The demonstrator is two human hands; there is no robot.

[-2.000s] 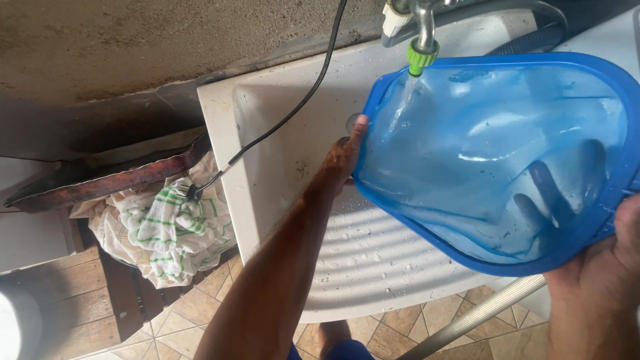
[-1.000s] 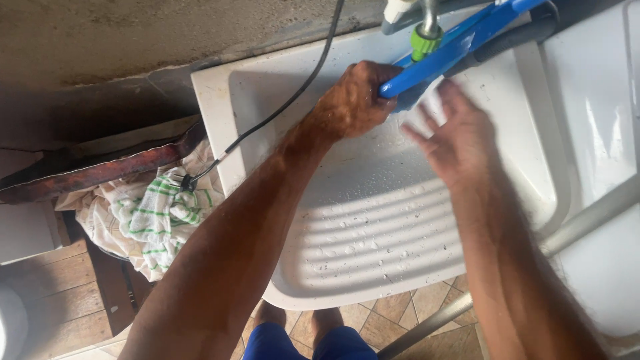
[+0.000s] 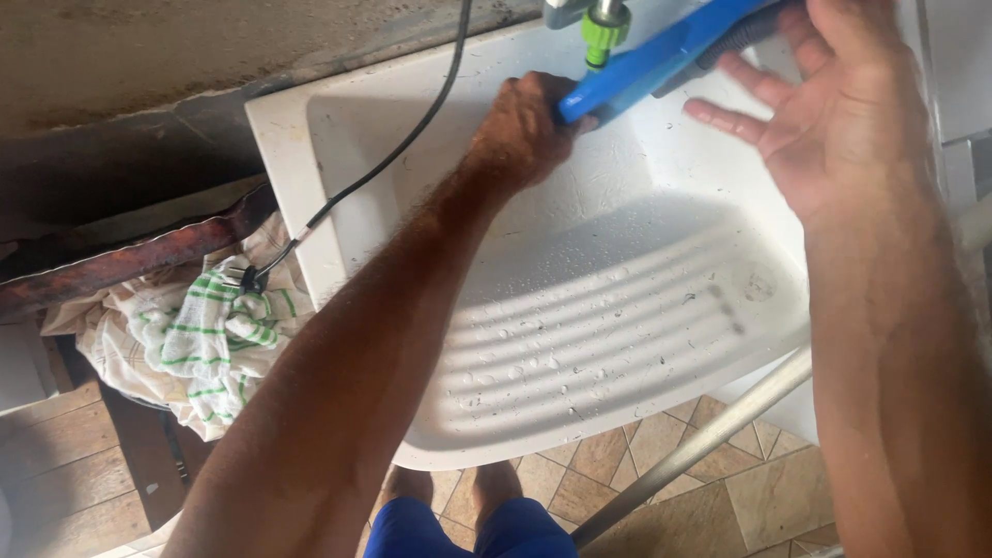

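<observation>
My left hand [image 3: 527, 128] grips the near end of a blue plastic-framed net or skimmer [image 3: 651, 62], which is tilted nearly edge-on below the tap. Just above the frame sits the green hose connector [image 3: 604, 31] on the tap. My right hand [image 3: 814, 108], fingers spread and slightly blurred, is to the right of the frame, its palm showing; nothing is seen in it. Both are over a white laundry sink [image 3: 573, 341] with a ribbed slope and water drops. Whether water is running cannot be told.
A black cable [image 3: 387, 159] crosses the sink's left side, its plug [image 3: 252, 279] lying on green-striped cloths [image 3: 194, 333]. A gray corrugated hose [image 3: 740, 39] runs behind the frame. At lower right, a metal pole [image 3: 697, 442] slants past the sink above the tiled floor [image 3: 783, 496].
The blue frame was held broad side up by both hands two seconds ago; it is now edge-on. My right hand has come off it, while my left hand has kept hold.
</observation>
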